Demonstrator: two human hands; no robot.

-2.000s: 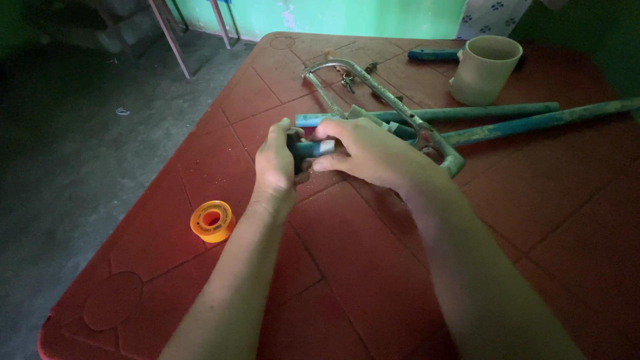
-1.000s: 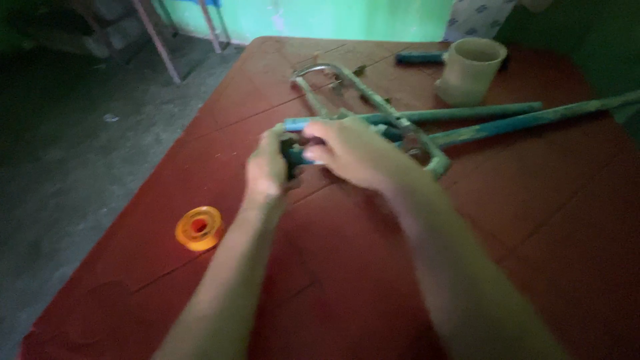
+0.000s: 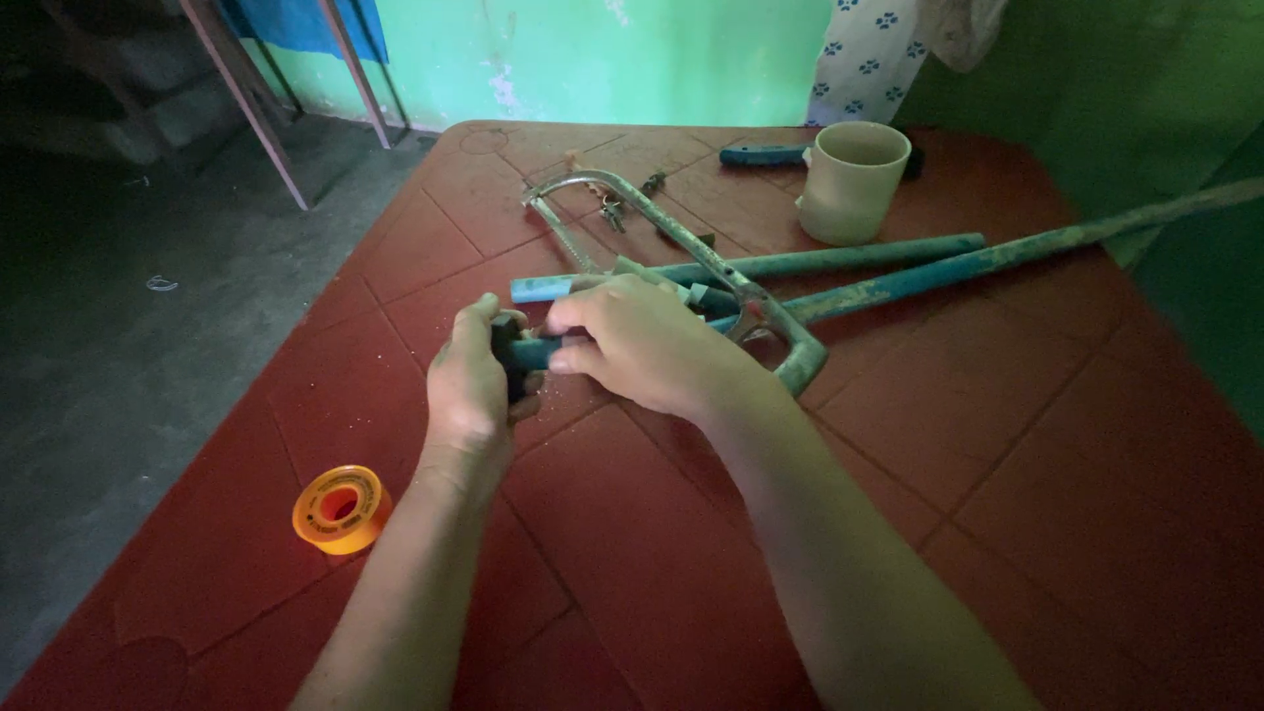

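Observation:
My left hand (image 3: 472, 370) holds a dark fitting (image 3: 509, 355) upright against its palm. A short blue pipe piece (image 3: 535, 354) sticks out of the fitting to the right, and the thumb and fingers of my right hand (image 3: 632, 341) grip its end. Just behind my fingers lies the light blue end of a plastic pipe (image 3: 541, 288). A hacksaw (image 3: 647, 212) with a worn metal frame rests across the pipes, its handle end beside my right wrist. An orange spool of thread seal tape (image 3: 342, 510) stands left of my left forearm.
On the red table (image 3: 632, 553), a second long pipe (image 3: 987, 259) reaches past the right edge. A beige plastic mug (image 3: 855, 183) stands at the back right, before a dark blue tool handle (image 3: 762, 156). Keys (image 3: 612, 211) lie behind the hacksaw. Chair or stool legs (image 3: 242, 99) stand back left.
Between the earlier frames and now, both hands stay together at the fitting and the short pipe piece. My right fingers have shifted slightly around the pipe's end. The view has moved a little.

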